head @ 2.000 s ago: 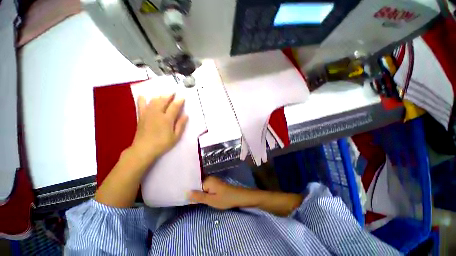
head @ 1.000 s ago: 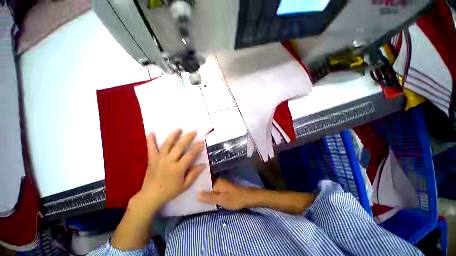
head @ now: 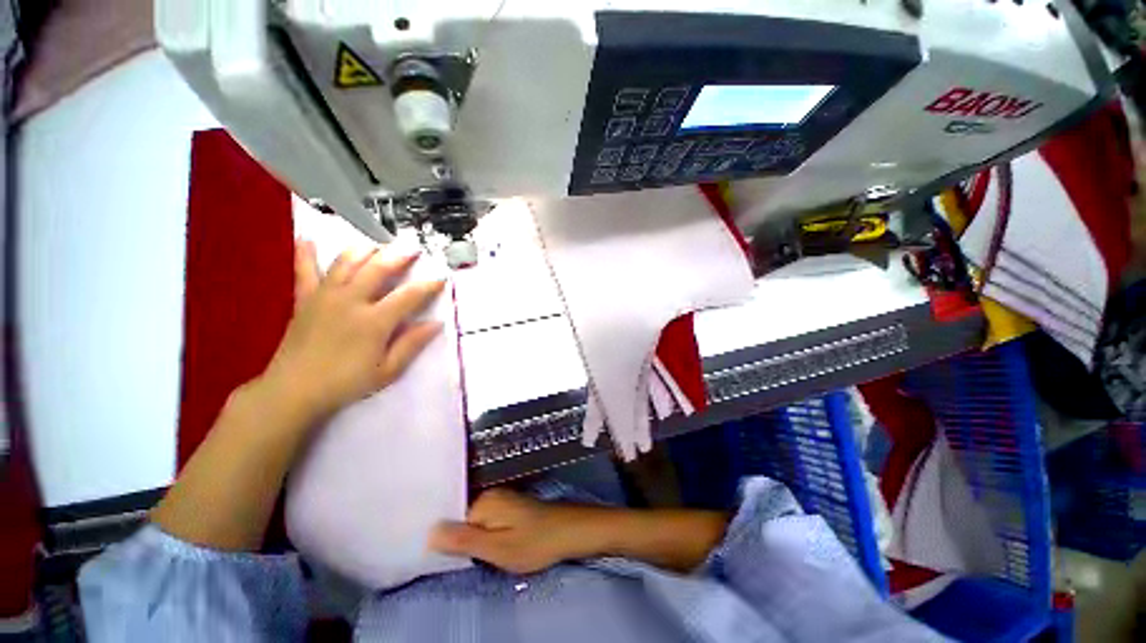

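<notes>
A garment panel [head: 377,465], whitish-pink on top with a red layer [head: 233,302] at its left, lies under the left end of the sewing machine [head: 503,75]. Its near end hangs over the table's front edge. My left hand [head: 346,329] lies flat on the panel, fingers spread, fingertips just left of and near the presser foot [head: 460,251]. My right hand [head: 509,530] pinches the panel's near right edge below the table edge, thumb on top. The needle itself cannot be made out.
Cut pieces [head: 635,276] lie right of the needle and overhang the edge ruler [head: 804,362]. Yellow-and-black snips [head: 845,227] and a red-handled tool [head: 953,304] lie at the right. A blue basket [head: 1033,502] stands below. Striped pieces [head: 1043,270] are at far right.
The panel has moved forward under the foot, and its notch no longer shows. My left hand moved up from the near part of the panel to beside the foot. My right hand still holds the edge.
</notes>
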